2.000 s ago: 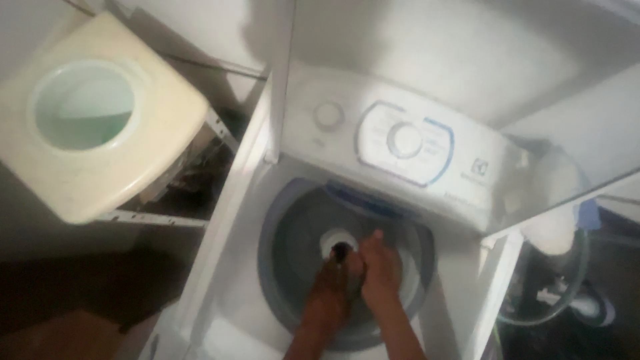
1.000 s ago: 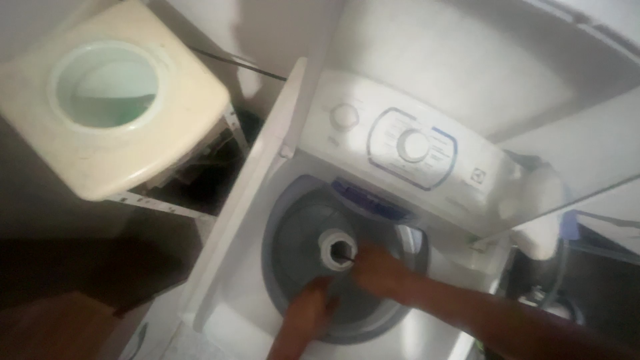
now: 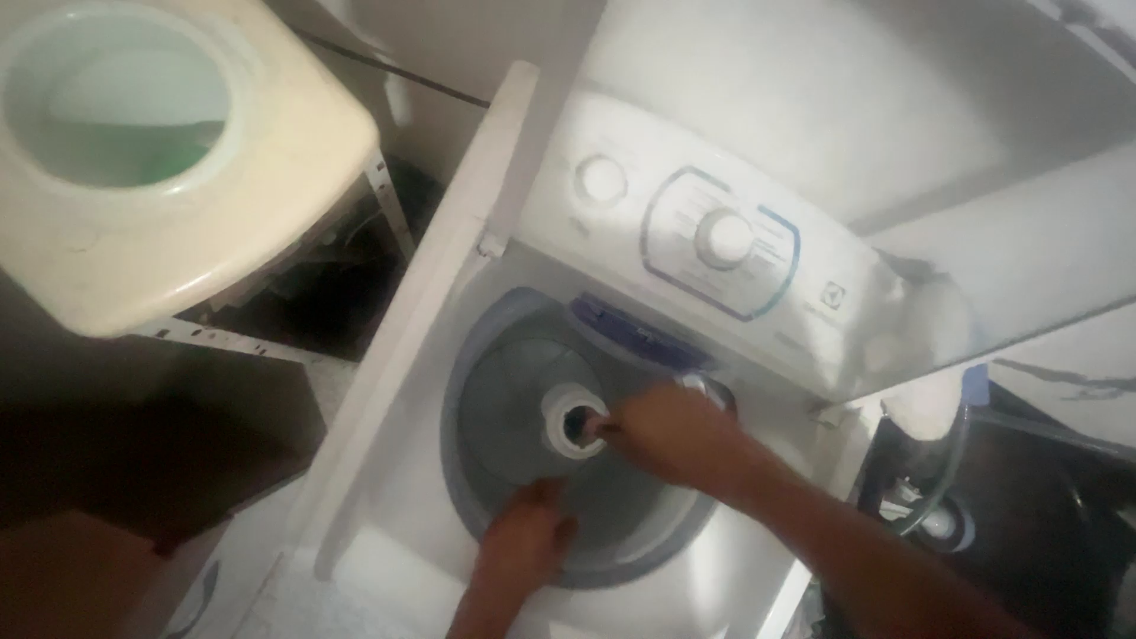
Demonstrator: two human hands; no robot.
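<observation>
A top-loading washing machine stands with its lid [image 3: 799, 98] raised, the grey drum [image 3: 506, 390] showing below the control panel [image 3: 612, 133]. In the drum's middle is the white top of the agitator [image 3: 557, 417], with a dark round opening. My right hand [image 3: 679, 435] reaches in from the right, its fingertips at the rim of that opening; whether they pinch something small is too blurred to tell. My left hand [image 3: 525, 537] hangs over the near left part of the drum, fingers bent, with nothing plainly in it.
At the left, a cream-coloured top with a round pale green basin [image 3: 115, 98] rests on a perforated metal frame [image 3: 257, 346]. To the right are a dark sink [image 3: 1021, 497], a clear hose [image 3: 954, 470] and a white cloth or bag [image 3: 927, 390]. The machine's side edge rises at the left.
Two seconds ago both hands were together at the agitator's top. My left hand has since drawn back towards the near left, while my right hand stays by the opening with its forearm angled further right.
</observation>
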